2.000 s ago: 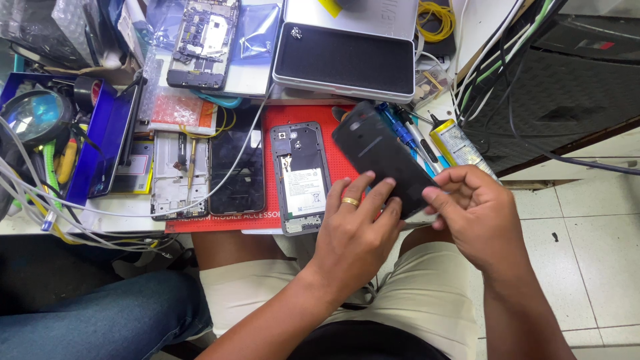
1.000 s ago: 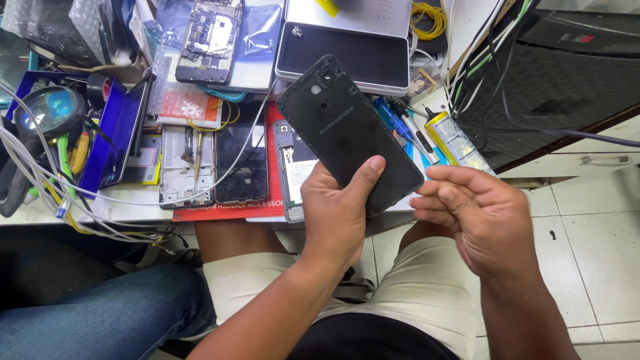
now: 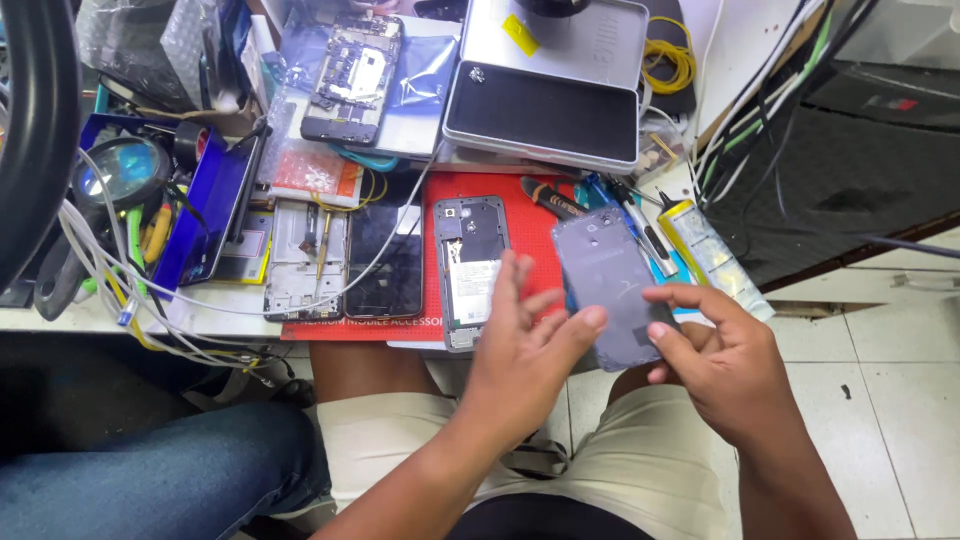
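My right hand (image 3: 712,356) grips a dark smartphone back cover (image 3: 611,285) by its lower right edge, between thumb and fingers. The cover is tilted over the right part of the red mat (image 3: 525,202). My left hand (image 3: 525,345) is apart from the cover, its fingers spread and slightly blurred, with nothing held. Behind its fingertips lies an opened smartphone (image 3: 471,255), its white-labelled battery showing; my left hand hides its lower right edge. Left of it are a dark phone screen (image 3: 384,262) and a bare phone frame (image 3: 292,262) with small tools on it.
A metal case (image 3: 544,150) with a black pad stands behind, beside a phone with exposed board (image 3: 352,82). Right are pliers (image 3: 551,199), a yellow-capped tube (image 3: 709,255) and cables. A blue bin (image 3: 187,217) with a magnifier (image 3: 120,171) is left. Another person's jeans (image 3: 150,480) show lower left.
My left hand has let go of the back cover and moved off it to the left. My right hand has taken hold of the cover, which is now lower and farther right. The opened phone shows more fully.
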